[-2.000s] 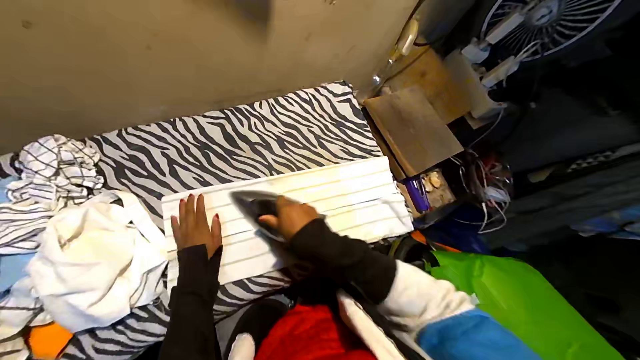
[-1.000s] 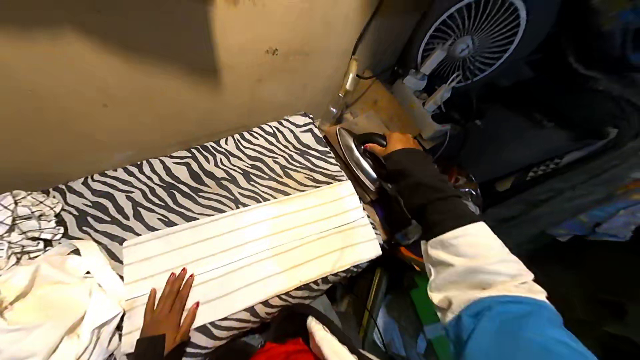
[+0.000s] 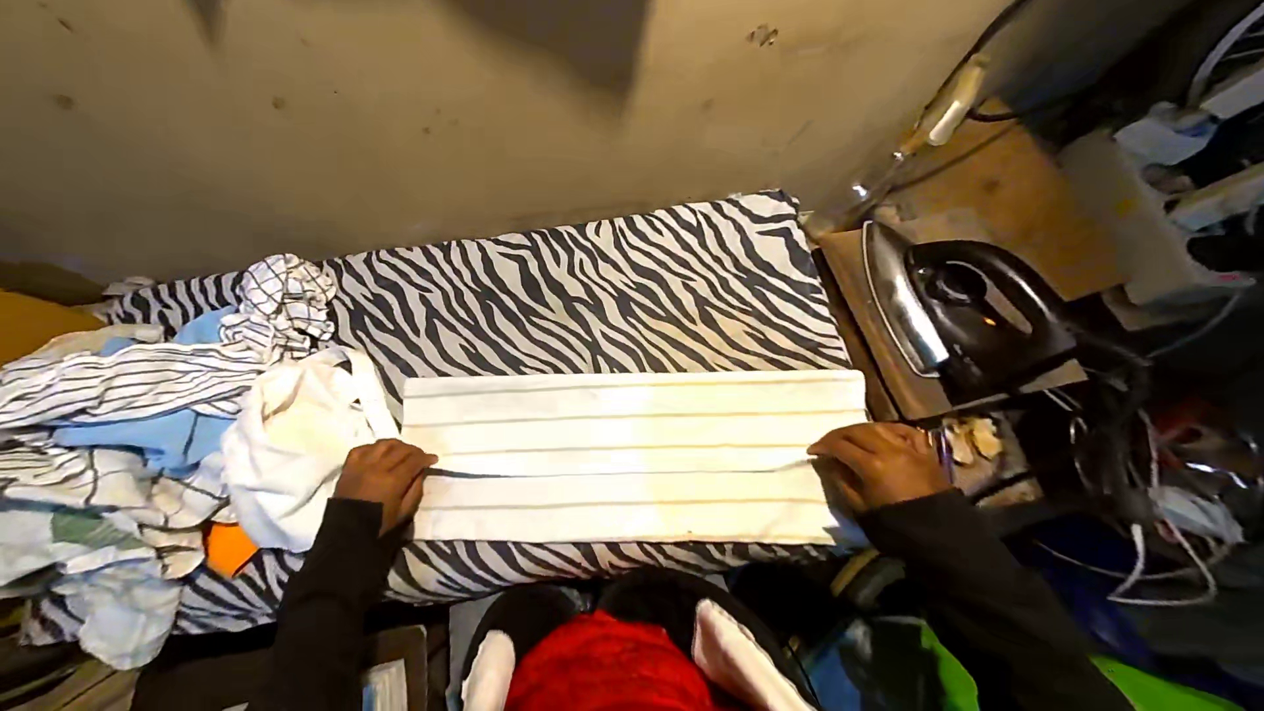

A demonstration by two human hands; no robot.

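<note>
A white cloth with thin stripes (image 3: 632, 425) lies as a flat rectangle on the zebra-print padded surface (image 3: 592, 286). My left hand (image 3: 385, 479) pinches its left edge and my right hand (image 3: 884, 464) pinches its right edge, with a crease running between them. To the upper right, a black clothes iron (image 3: 968, 306) rests on a brown board (image 3: 849, 267), its metal soleplate facing left and a small orange light glowing. Neither hand touches the iron.
Crumpled clothes (image 3: 148, 395), striped, checked, blue and white, are heaped at the left, with a white garment (image 3: 301, 444) nearest the cloth. A wall (image 3: 375, 128) runs along the back. Cables (image 3: 1136, 425) and a cable connector (image 3: 953, 104) lie at the right.
The iron, moved over the cloth two seconds ago and held at the right one second ago, now stands released on the board. My right hand has come back to the cloth's right edge.
</note>
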